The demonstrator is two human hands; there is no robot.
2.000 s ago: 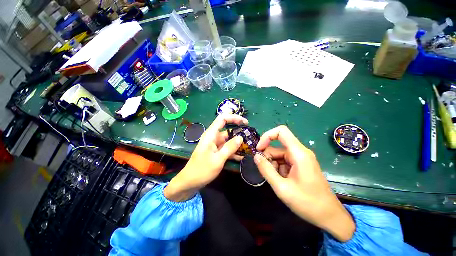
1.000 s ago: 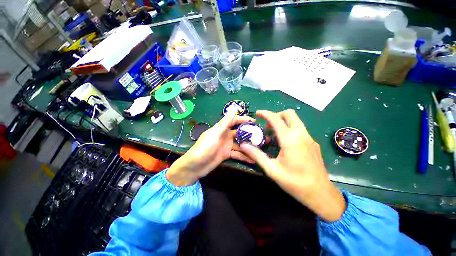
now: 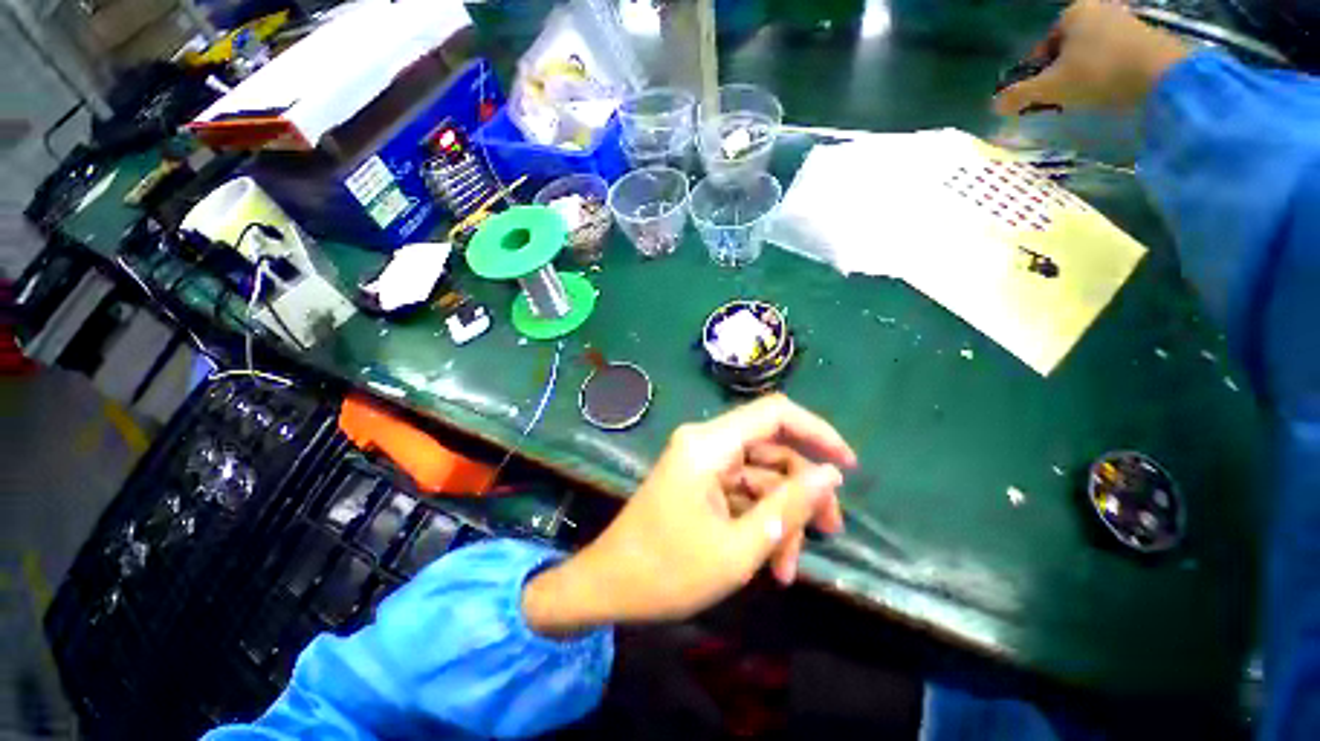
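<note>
My left hand (image 3: 709, 507) is over the bench's front edge, fingers loosely curled, with nothing visible in it. My right hand (image 3: 1093, 58) is at the top right, far over the bench; a small dark thing (image 3: 1025, 73) shows at its fingertips, and whether it is held is unclear. A round device housing with white inside (image 3: 744, 335) sits in front of my left hand, apparently on top of another round part. A black round disc (image 3: 617, 395) with a brown tail lies to its left. Another open round housing with dark inner parts (image 3: 1136, 501) lies at the right.
Green-flanged solder spool (image 3: 521, 243), clear cups (image 3: 735, 217) and a blue bin (image 3: 550, 159) stand at the back left. White paper (image 3: 999, 246) with marks and a dark piece lies behind. Black trays (image 3: 217, 492) and an orange tool (image 3: 420, 446) are at the left edge.
The round device is out of my hands, and a stack shows where one housing lay. My right hand has moved far up and right; my left stays near the edge. The view has shifted.
</note>
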